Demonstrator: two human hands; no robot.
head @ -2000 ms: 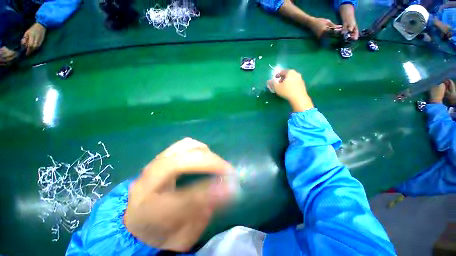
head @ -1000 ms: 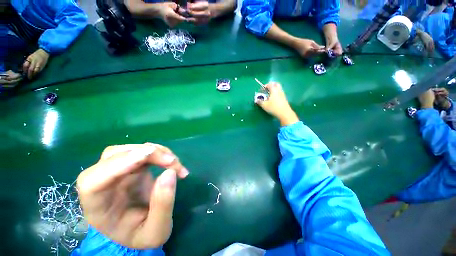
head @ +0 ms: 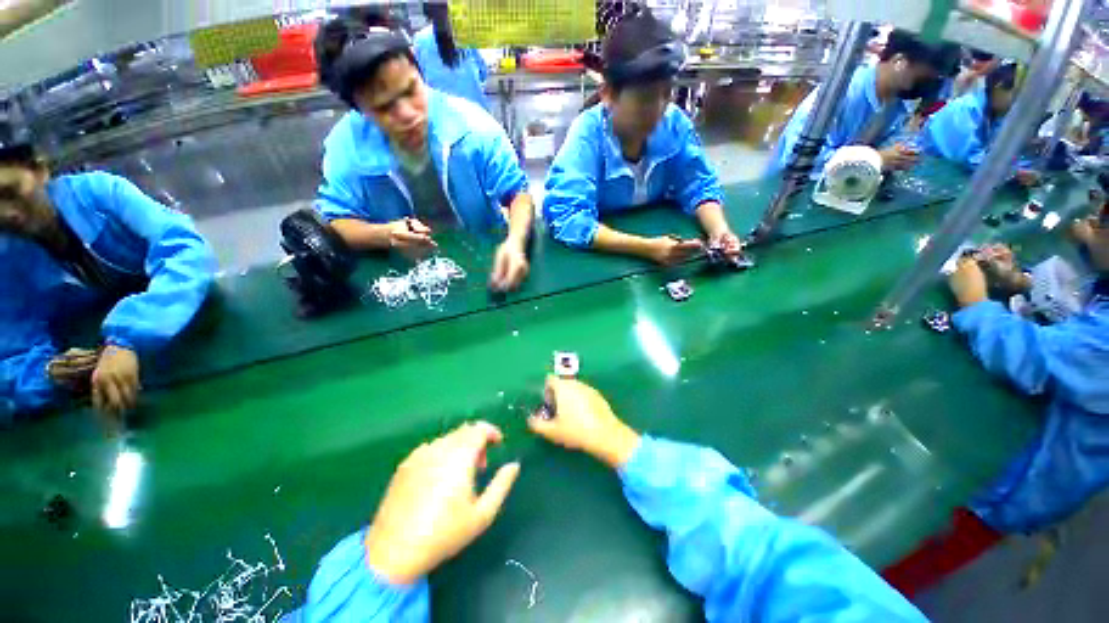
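My right hand [head: 579, 420] is on the green belt, its fingers closed around a small dark unit [head: 546, 407] that is mostly hidden. Another part-built unit [head: 566, 363], pale with a dark centre, lies just beyond my right fingertips. My left hand [head: 435, 497] is raised to the left of my right hand, fingers and thumb apart, with nothing seen in it. A loose white wire [head: 525, 579] lies on the green surface in front of me. A tangled pile of white wires [head: 221, 593] is at the lower left.
Across the belt sit several people in blue smocks. A black fan [head: 319, 258], a white wire pile [head: 417, 281] and a white fan [head: 849, 179] stand or lie there. A metal post [head: 980, 170] rises at the right. Another worker's arm [head: 1022, 347] is at the right edge.
The view has tilted up, showing the workers opposite. My right hand has come nearer to my left hand, with the unit in its fingers. My left hand has moved forward and opened.
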